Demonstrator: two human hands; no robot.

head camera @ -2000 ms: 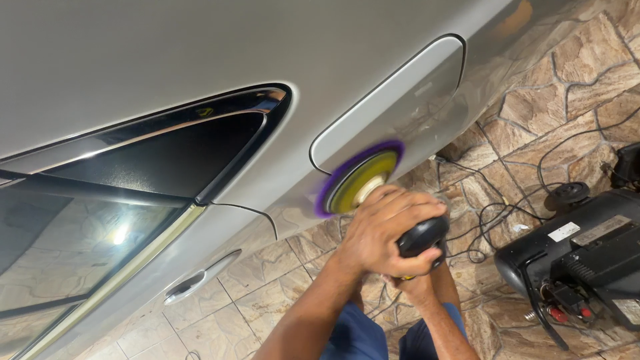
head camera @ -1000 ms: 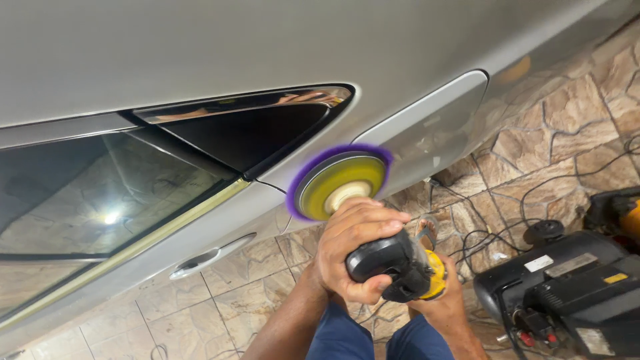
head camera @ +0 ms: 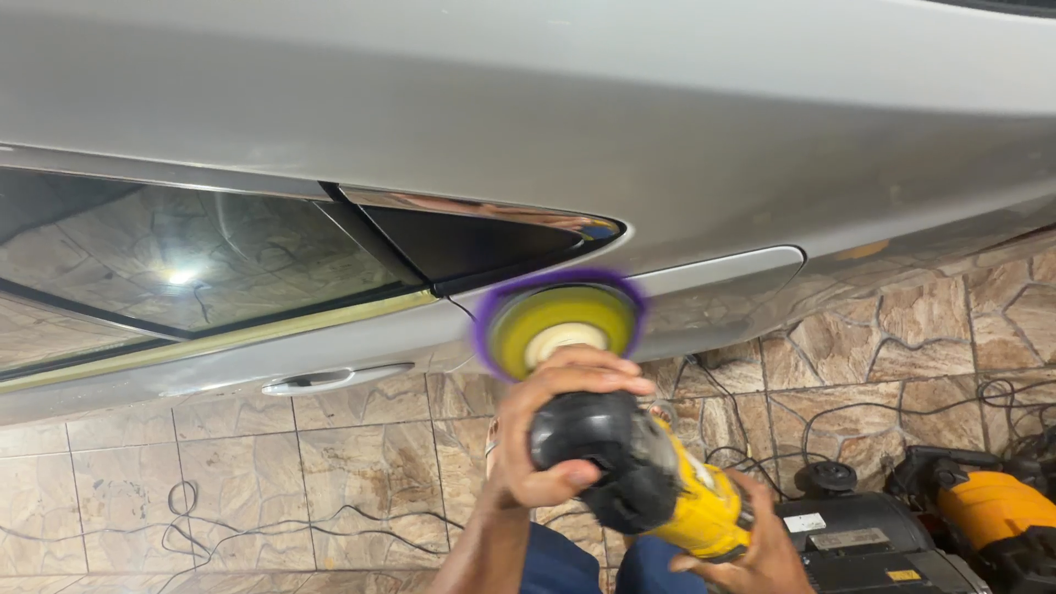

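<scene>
A yellow and black rotary polisher (head camera: 660, 478) is held in both hands. My left hand (head camera: 544, 429) wraps around its black head just behind the pad. My right hand (head camera: 755, 544) grips the yellow body at its rear end. The polishing pad (head camera: 565, 322), purple-rimmed with a yellow-green backing, is blurred as if spinning. It lies against the silver car's body panel (head camera: 693, 198), just below the rear tip of the dark triangular window panel (head camera: 478, 239) and over the left end of the fuel door (head camera: 726, 276). The pad's working face is hidden.
A door handle (head camera: 338, 378) and a window (head camera: 198, 256) edged with yellowish masking tape (head camera: 363, 320) are at the left. Black cables (head camera: 313, 524) cross the stone-patterned tile floor (head camera: 371, 462). A black machine (head camera: 874, 536) and an orange and black one (head camera: 998, 507) stand at lower right.
The pad has moved from the fuel door's lower left part toward the window tip and door seam. Both hands have kept hold of the polisher. The view has shifted and turned.
</scene>
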